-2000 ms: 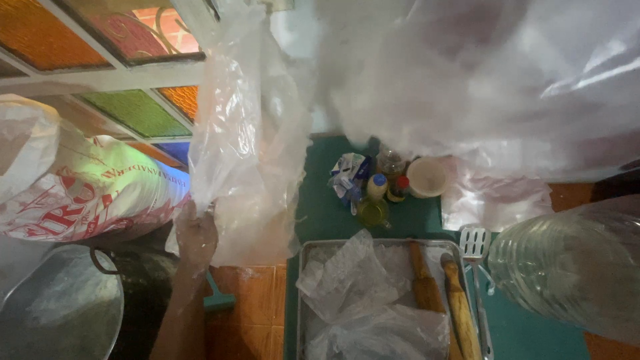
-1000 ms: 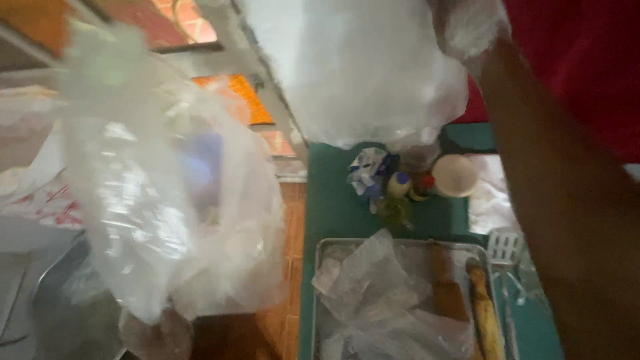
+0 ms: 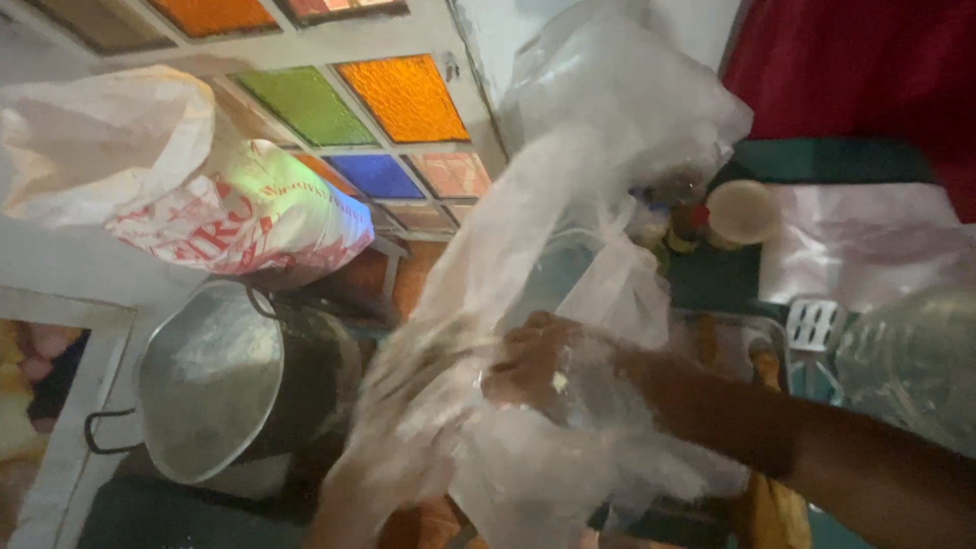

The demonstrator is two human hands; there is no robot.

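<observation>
Clear plastic bags (image 3: pixel 526 229) bunch up across the middle of the head view, one spreading upward toward the white wall. My right hand (image 3: pixel 534 362) comes in from the right edge, its fingers closed on the gathered plastic, with a small pale crumb on its back. Low in the view, my left hand (image 3: pixel 412 450) lies under or inside the film, blurred; its fingers cannot be made out. Behind the plastic is a metal tray (image 3: pixel 778 328), mostly covered, with wooden rolling pins (image 3: pixel 778 488) in it.
On the left are a large metal pot (image 3: pixel 210 381) and an open printed sack (image 3: pixel 252 213), by a colored-glass window (image 3: pixel 404 99). To the right, a green table (image 3: pixel 701 282) holds a pale bowl (image 3: pixel 743 213), small bottles, a slotted spatula (image 3: pixel 814 324) and a large clear container (image 3: pixel 915 366).
My right hand, raised near the top a second ago, has come down onto the plastic in the middle. The plastic that was at the left now spreads over the tray.
</observation>
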